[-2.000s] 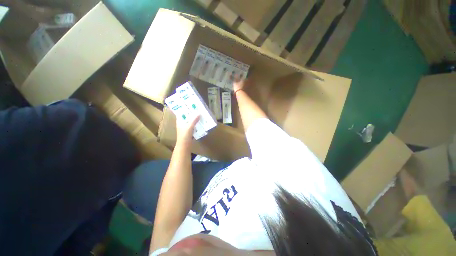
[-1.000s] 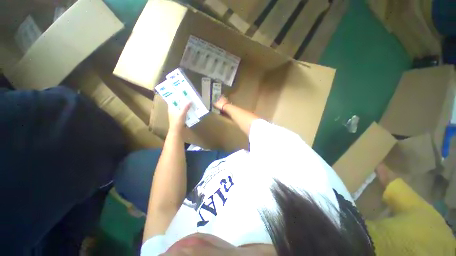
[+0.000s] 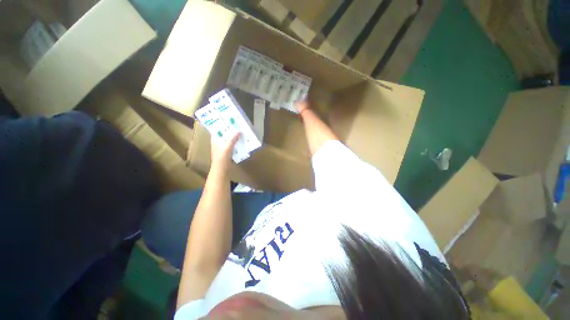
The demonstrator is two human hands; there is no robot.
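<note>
My left hand holds several slim white boxes with blue-green print, fanned slightly, over the near left side of a large open brown carton. Inside the carton, several white boxes stand side by side in a row along the far side. My right hand reaches into the carton, its fingers on the near end of the box at the row's right end; the fingertips are partly hidden. One separate white box lies nearer me, just right of the held boxes.
A wooden pallet lies beyond the carton. Another open carton with white boxes is at upper left. A person in dark clothing is close on the left. More brown cartons and a yellow sleeve are at right. Crumpled clear plastic lies on the green floor.
My right hand has moved from the loose boxes near me to the row's right end. The row is one box longer, and one loose box remains near me. My left hand still holds its boxes.
</note>
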